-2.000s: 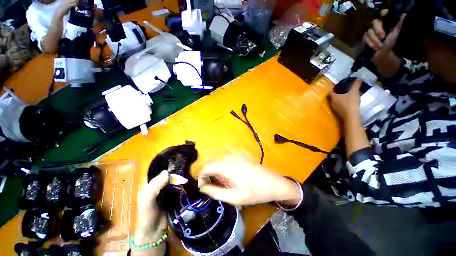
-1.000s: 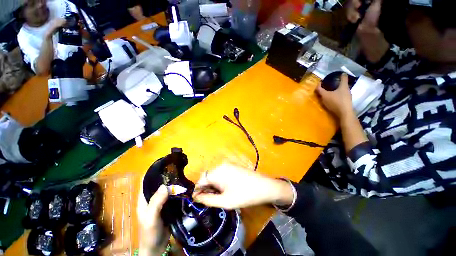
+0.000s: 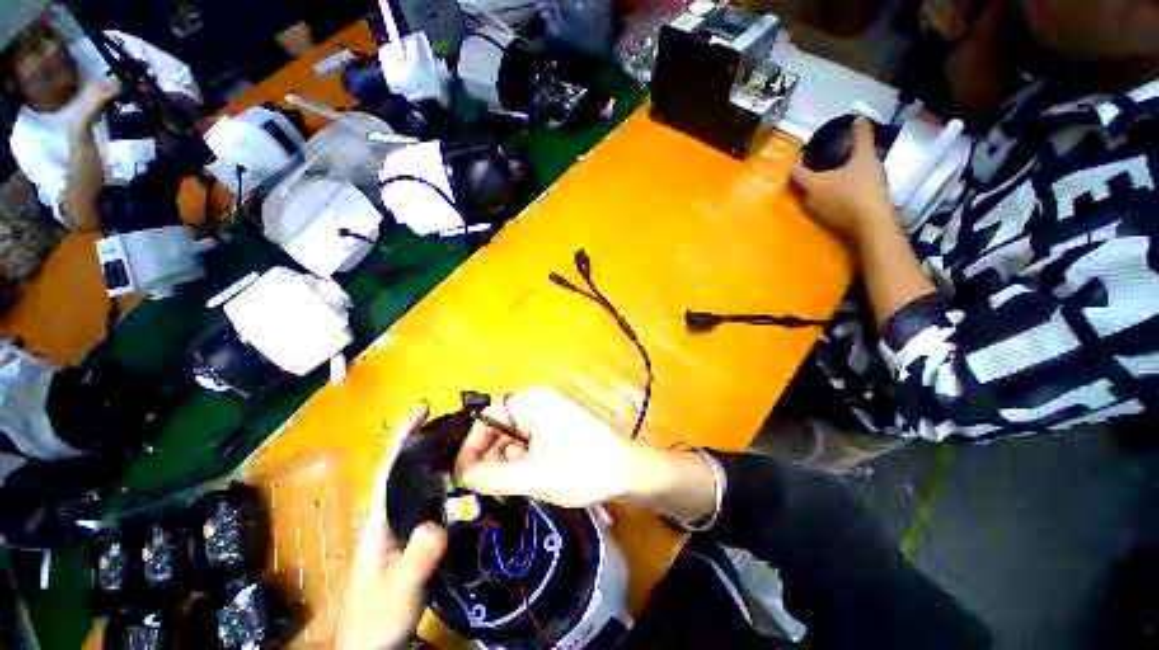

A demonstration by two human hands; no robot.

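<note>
The camera front module [image 3: 420, 476], a black curved half-shell, is held in my left hand [image 3: 388, 571], tilted over the camera body. My right hand [image 3: 559, 451] is at the module's inner side, fingertips pinched together near a thin dark lead; what exactly they pinch is partly hidden. A small white-and-yellow part [image 3: 461, 508] shows just below the fingertips. The camera body [image 3: 547, 584], a round black shell in a white housing, stands open at the bench's near edge. Blue and red wires [image 3: 511, 549] run inside it.
A tail cable [image 3: 616, 318] with split plug ends lies mid-bench, another cable [image 3: 750, 320] right of it. Black modules [image 3: 223, 533] sit in a clear tray [image 3: 305, 508] at left. White cameras [image 3: 286, 318] stand on the green mat. A black box device [image 3: 714, 79] and a neighbour's hand [image 3: 845, 184] are at right.
The module has turned in my left hand, whose fingers now reach around its outer side. My right hand has moved up to its inner upper edge. The view has shifted, and the neighbour's arm has moved slightly.
</note>
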